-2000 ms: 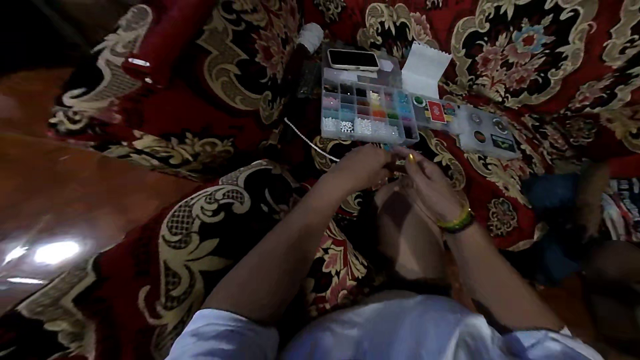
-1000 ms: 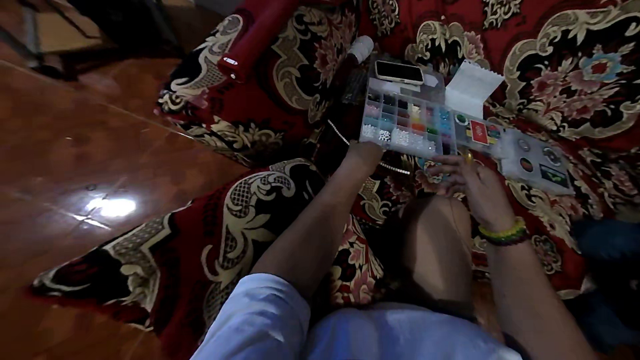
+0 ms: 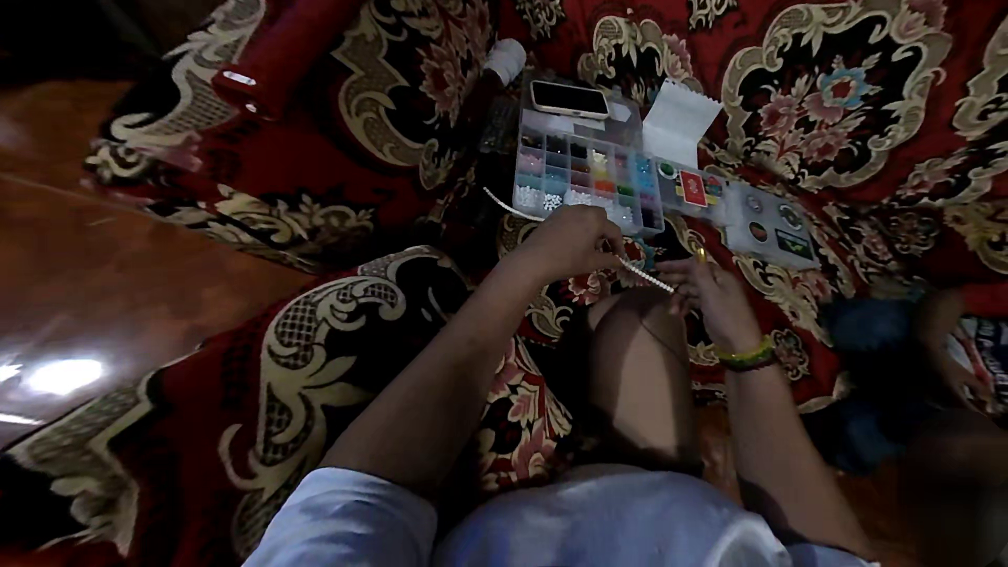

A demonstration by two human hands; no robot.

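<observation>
A string of small white beads [image 3: 647, 276] runs between my two hands above my knee. My left hand [image 3: 579, 239] is closed on it, and the strand's other part extends out to the left of this hand, below the bead box. The fingers of my right hand [image 3: 709, 295] pinch the strand's right end; a thin dark thread hangs from there over the knee. A yellow-green bracelet is on my right wrist. Just beyond my left hand lies a clear compartment box [image 3: 561, 177] of beads in several colours, white ones in the near row.
A phone [image 3: 570, 99] rests on the box's lid, with a white spool [image 3: 505, 61] behind it. White folded card [image 3: 681, 122] stands at the right, beside clear cases [image 3: 770, 224] with round items. Patterned red fabric covers the sofa. Another person's arm [image 3: 945, 339] shows at far right.
The hands, close together two seconds ago, are now apart with a beaded stretch visible between them. Since one second ago, my left hand has moved off the strand's left portion toward my right hand.
</observation>
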